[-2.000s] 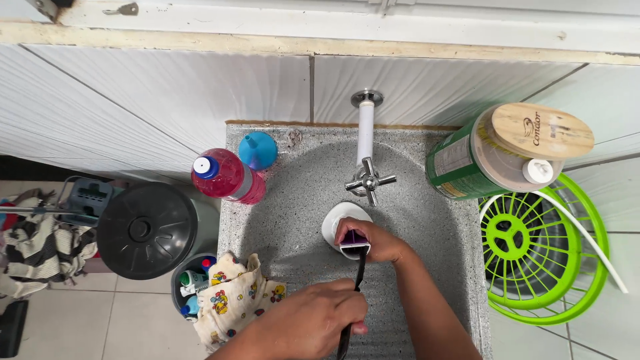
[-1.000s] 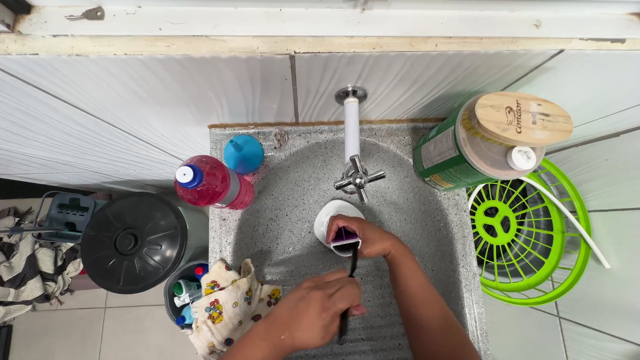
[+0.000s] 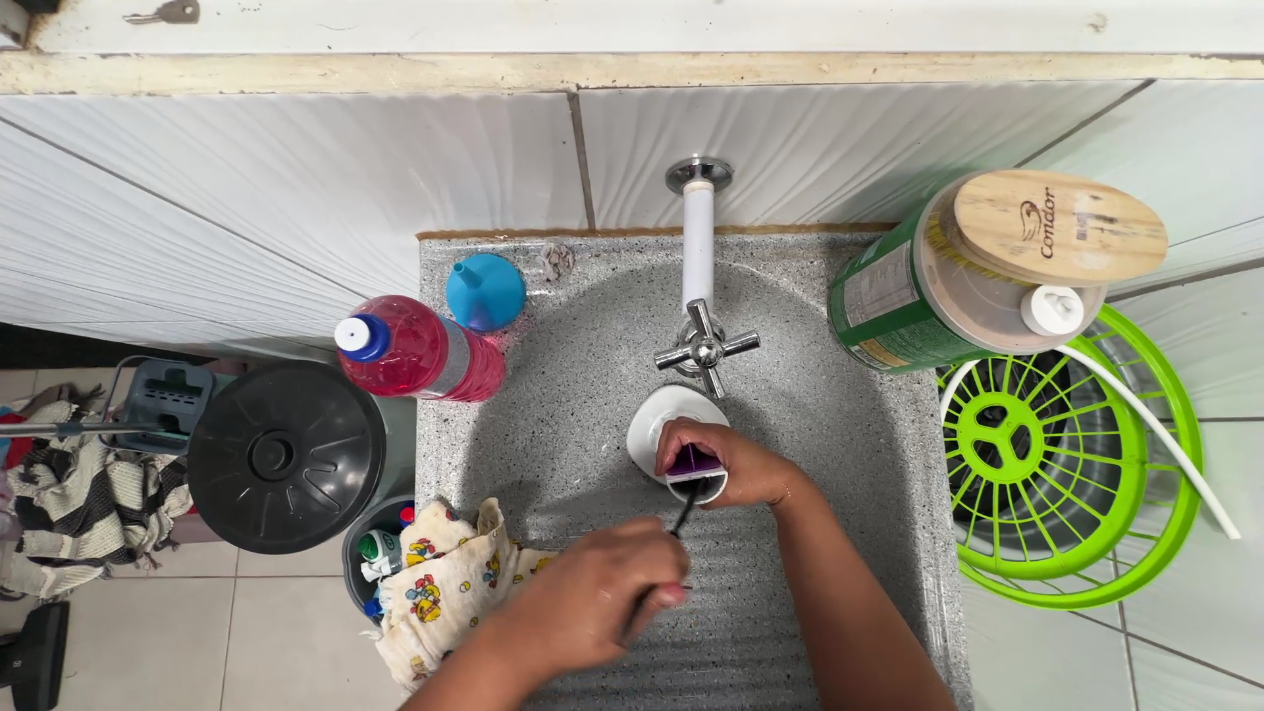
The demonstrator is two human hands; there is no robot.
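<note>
My right hand [image 3: 721, 459] is closed around a small white plastic container [image 3: 711, 486] with a purple inside and a dividing wall, its opening facing up toward me. My left hand [image 3: 627, 592] grips a thin black handle [image 3: 686, 513], whose far end goes into the container's opening; that end is hidden. Beyond my right hand shows a rounded white part [image 3: 657, 425]; whether it belongs to the container I cannot tell. Both hands are over a grey speckled sink [image 3: 553, 434], in front of a tap with a chrome cross handle [image 3: 706, 351].
On the sink's left rim stand a pink liquid bottle [image 3: 420, 351] and a blue funnel [image 3: 486, 292]. A patterned cloth [image 3: 464, 583] drapes the left edge. To the right are a large green-labelled container [image 3: 899, 296], a wooden-backed brush [image 3: 1066, 227] and a green basket [image 3: 1047, 563].
The black handle, nearly upright in the picture before, now slants, and my left hand has tilted with it. My right hand keeps its hold on the white container.
</note>
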